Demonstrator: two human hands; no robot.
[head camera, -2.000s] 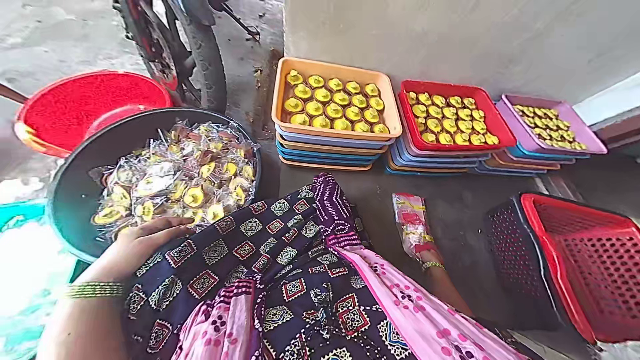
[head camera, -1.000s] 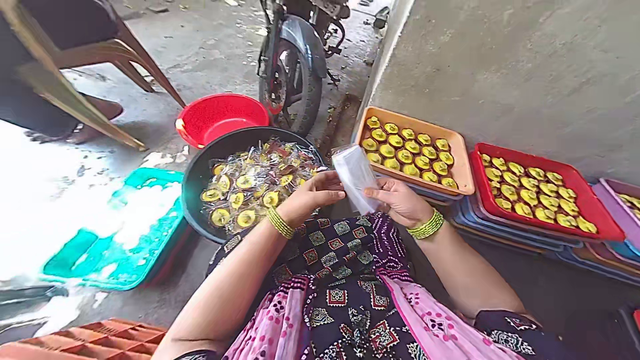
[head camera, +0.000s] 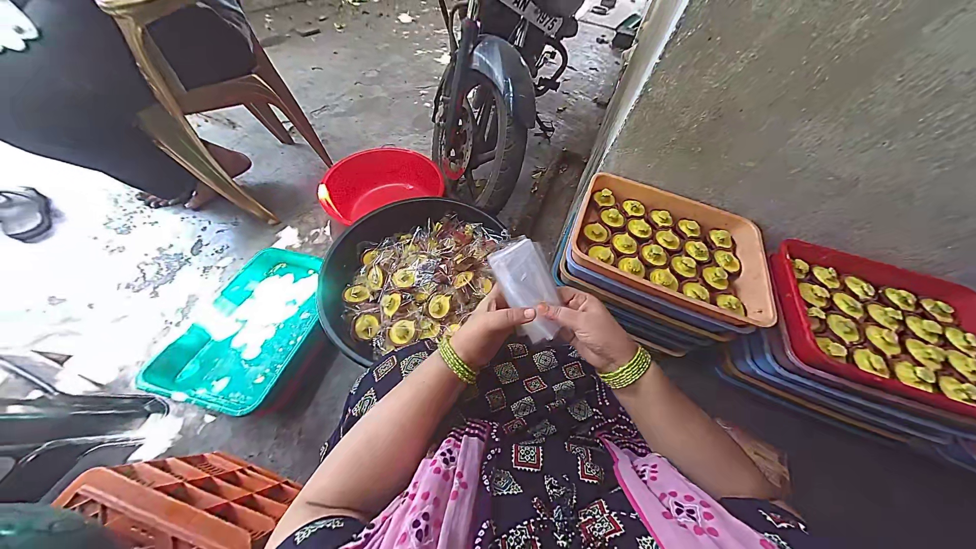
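A stack of clear plastic bags (head camera: 524, 284) is held over my lap between both hands. My left hand (head camera: 490, 328) grips its left edge, thumb on top. My right hand (head camera: 593, 326) pinches the lower right side, the two thumb tips almost meeting. Beyond my left hand, a large dark tub (head camera: 333, 305) holds many yellow-and-brown round pieces (head camera: 438, 306) in clear wrappers. To the right, an orange tray (head camera: 751, 259) of unwrapped yellow-topped pieces (head camera: 653, 254) tops a stack of trays. A red tray (head camera: 789, 259) with similar pieces tops the stack beside it.
A red basin (head camera: 381, 179) stands behind the tub, near a motorcycle's front wheel (head camera: 496, 145). Left are a turquoise tray (head camera: 183, 362) and an orange plastic crate (head camera: 191, 496). A person's bare foot (head camera: 164, 200) shows by a plastic chair (head camera: 229, 91). A wall rises behind the tray stacks.
Two seconds ago my left hand was at the tub's rim and my right hand by a packet on the floor. Both hands then came together over my lap around the clear bags. The view swung left.
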